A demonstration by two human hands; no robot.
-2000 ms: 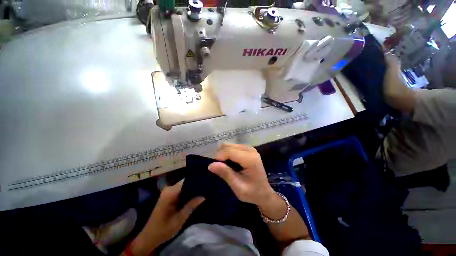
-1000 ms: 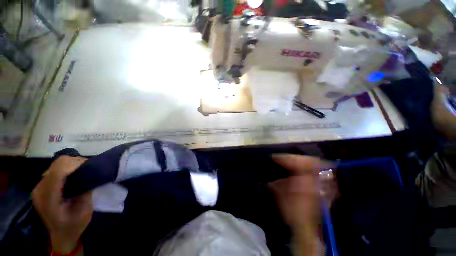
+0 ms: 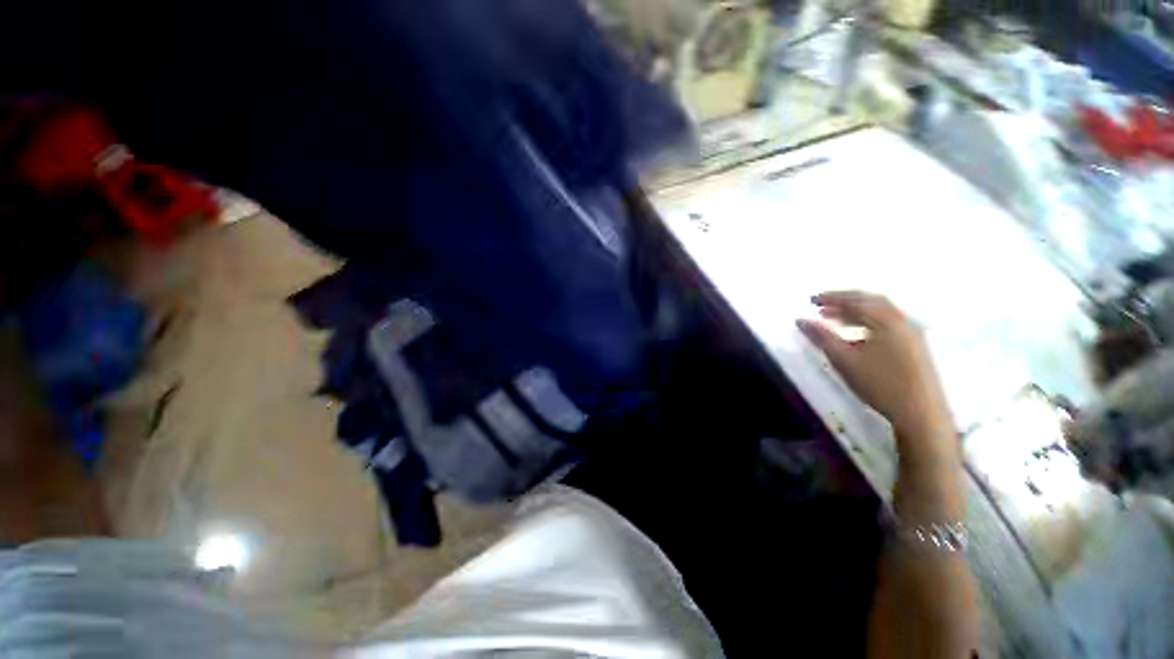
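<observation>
A large navy garment piece (image 3: 515, 219) fills the upper left and middle, blurred, beside the table's edge. Below it hangs or lies a dark piece with grey contrast panels (image 3: 476, 451). My right hand (image 3: 875, 354), with a beaded bracelet at the wrist, is over the white machine table (image 3: 927, 232). Its thumb and fingers are apart and it holds nothing. My left hand is not visible; the dark cloth covers much of that side.
A brightly lit machine part (image 3: 1036, 444) is at the right, blurred. A tan floor or surface (image 3: 232, 412) is at lower left, with a red item (image 3: 155, 200) and a blue item (image 3: 84, 341) near the left edge. White cloth (image 3: 567, 586) is at the bottom middle.
The view has swung left, moving the machine to the right edge. The garment has gone from my lap area to the upper left and middle. My left hand has left view; my right is over the table.
</observation>
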